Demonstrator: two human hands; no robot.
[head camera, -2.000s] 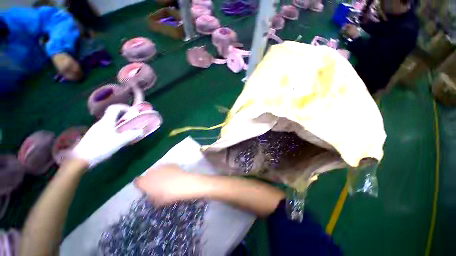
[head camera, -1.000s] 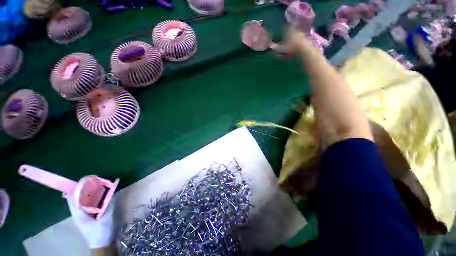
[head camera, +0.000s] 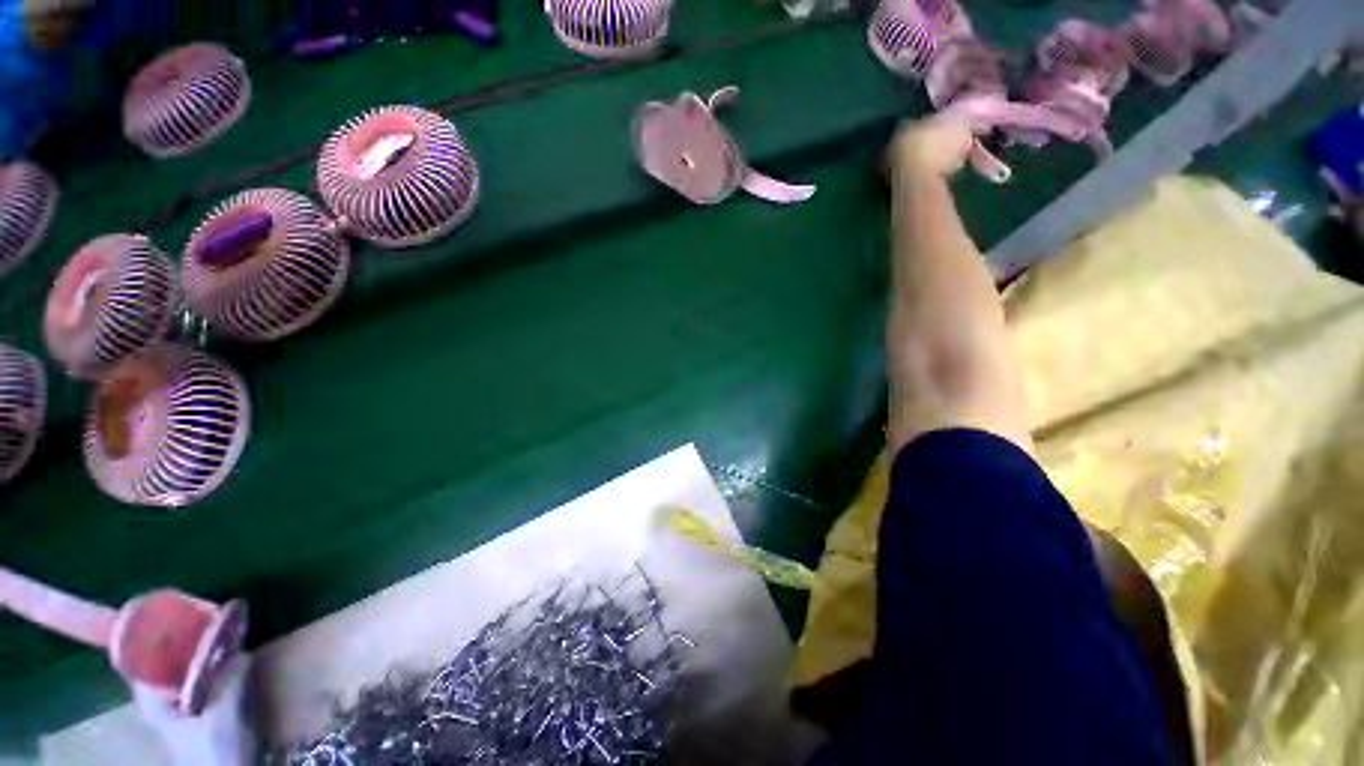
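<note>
My left hand, in a white glove, is at the lower left, partly cut off by the bottom edge. It holds a pink fan base whose arm points left. My bare right hand is stretched out to the upper right, at a cluster of pink fan parts; its fingers touch or overlap a pink piece, and the grip is unclear. A tangled pile of small silvery metal parts lies on a white paper sheet at the bottom.
Several pink fan heads stand on the green belt at left. A pink base with arm lies at top centre. A yellowish sack fills the right, below a grey metal bar. Purple parts lie at the top.
My right hand has reached to the pink parts at the upper right. My left hand sits lower left, still with the base. The fan heads have shifted left in view and the loose base appears turned.
</note>
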